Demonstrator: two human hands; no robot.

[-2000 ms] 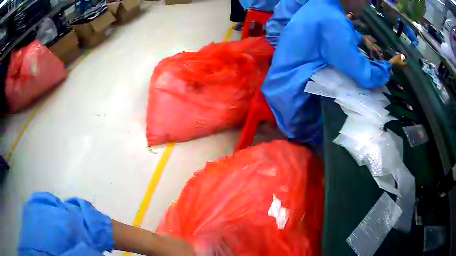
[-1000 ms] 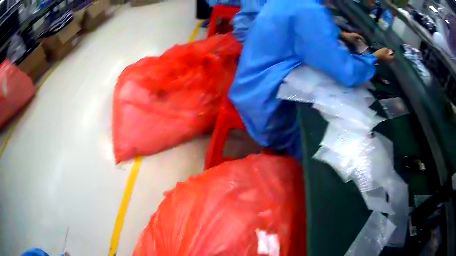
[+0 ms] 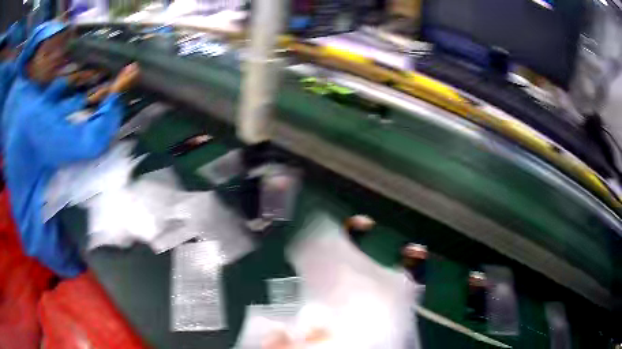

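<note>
White bubble bags lie in a loose pile (image 3: 136,211) on the dark green bench. One dimpled bag (image 3: 198,286) lies apart at its front edge. A large blurred white heap of bags (image 3: 354,293) fills the bottom centre. Blurred fingertips, seemingly of my left hand (image 3: 297,337), show at its lower left, cut off by the bottom edge; their grip is unclear. My right hand is not seen. Dark modules with copper-pink ends (image 3: 414,255) lie along the bench, one beside a clear bag (image 3: 503,300). A bag with pink inside (image 3: 277,193) lies near the post.
A person in a blue smock (image 3: 61,150) sits at the left, hands over the bench. Red plastic sacks (image 3: 82,313) stand at lower left. A white post (image 3: 260,75) rises behind the bags. A yellow-black shelf edge (image 3: 423,88), keyboard and monitor (image 3: 505,41) are at upper right.
The view has swung right, from the floor and sacks to the bench. The person and red sacks now show at the left. Blurred fingertips and a large white heap have come into view.
</note>
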